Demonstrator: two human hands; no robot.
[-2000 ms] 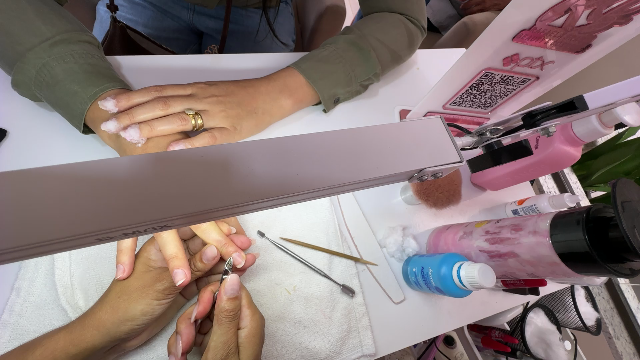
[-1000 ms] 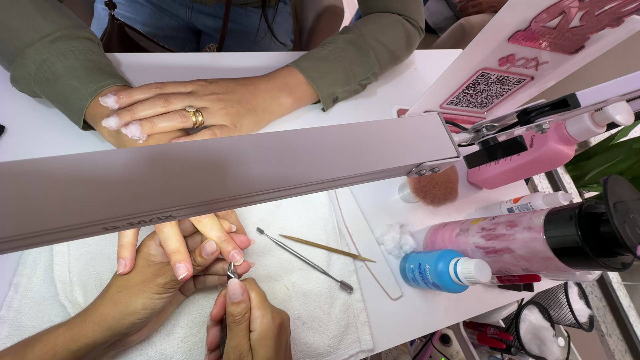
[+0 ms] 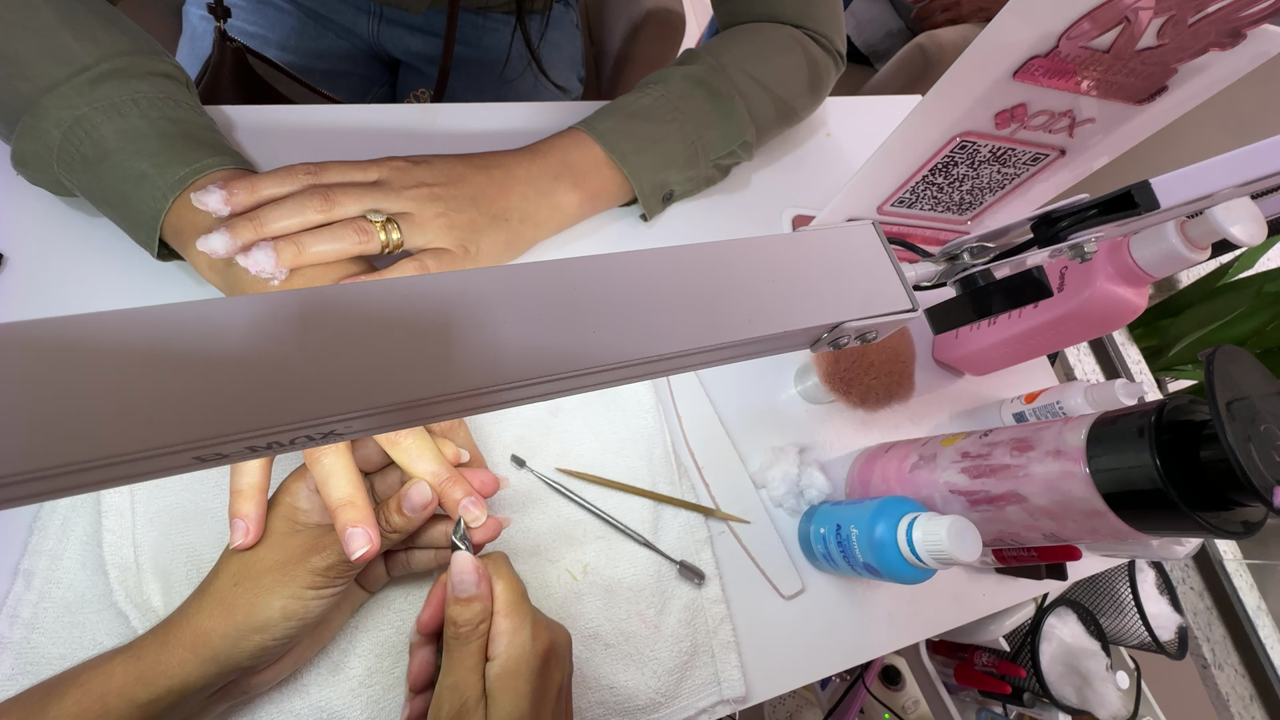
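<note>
Under the lamp bar, my left hand [image 3: 310,560] holds a finger of the other person's hand [image 3: 430,465], whose remaining fingers hang over the white towel. My right hand [image 3: 490,630] grips metal cuticle nippers [image 3: 461,536], their tip at the nail of that held finger. Right of my hands, a metal cuticle pusher [image 3: 605,518] and a wooden stick [image 3: 650,494] lie on the towel [image 3: 640,640]. The person's other hand [image 3: 400,215], with gold rings and white cotton on several fingertips, rests on the table beyond the bar. Part of the held hand is hidden by the bar.
The lamp bar [image 3: 450,340] crosses above the table. To the right are a nail file [image 3: 735,490], cotton [image 3: 793,476], a blue acetone bottle [image 3: 865,540], a brush [image 3: 868,370], a pink tumbler [image 3: 970,475] and a pink pump bottle [image 3: 1050,310]. Mesh cups [image 3: 1080,660] stand at the lower right.
Since two seconds ago, my right hand has moved a little to the right, and the nipper tip now sits at the nail of the held finger. The person's ringed hand stays where it was.
</note>
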